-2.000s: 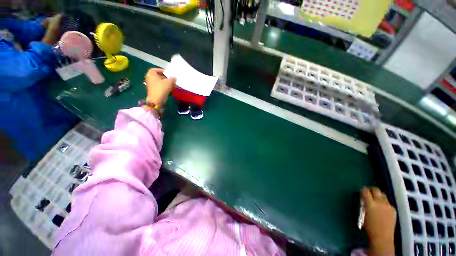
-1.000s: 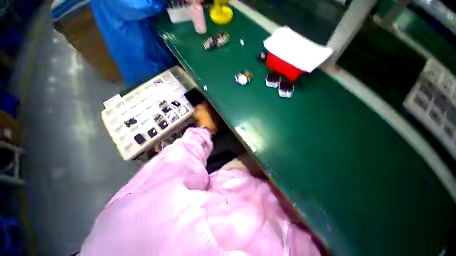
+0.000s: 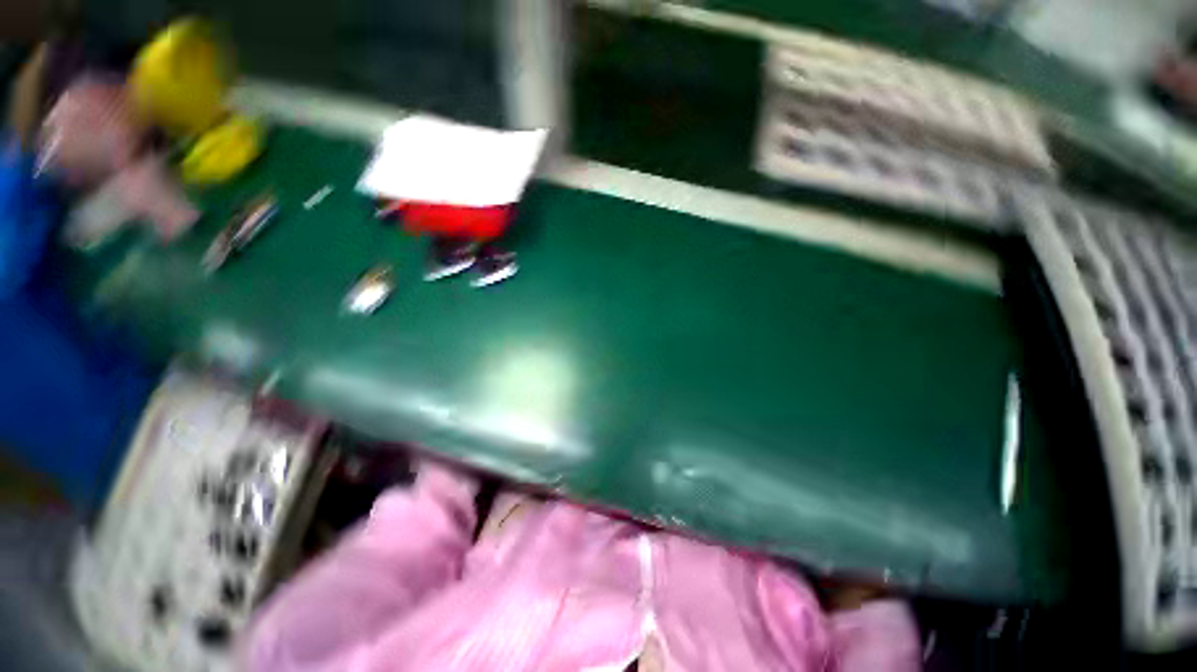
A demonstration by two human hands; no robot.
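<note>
The frame is blurred. Neither hand can be made out; both pink sleeves end at the bench's front edge. Two dark watches (image 3: 473, 264) lie side by side in front of the red box (image 3: 456, 219). A white paper slip (image 3: 453, 160) lies on top of the box. A silver-edged watch (image 3: 369, 290) lies apart, to their left and nearer me. A slim white stick, perhaps a marker pen (image 3: 1009, 444), lies at the bench's right end. The lower-left white tray (image 3: 125, 525), below the bench edge, holds several dark watches.
A raised white tray (image 3: 1096, 394) stands at the right. Another white tray (image 3: 906, 112) lies behind the pale rail (image 3: 788, 236). A yellow fan (image 3: 184, 79), a pink fan (image 3: 92, 129) and a small dark item (image 3: 240, 234) are at left. A blue-clad person (image 3: 66, 381) is beside them.
The view has swung back from the lower-left tray toward the bench. My left hand, at that tray one second ago, has gone out of sight. The white stick now lies on the bench.
</note>
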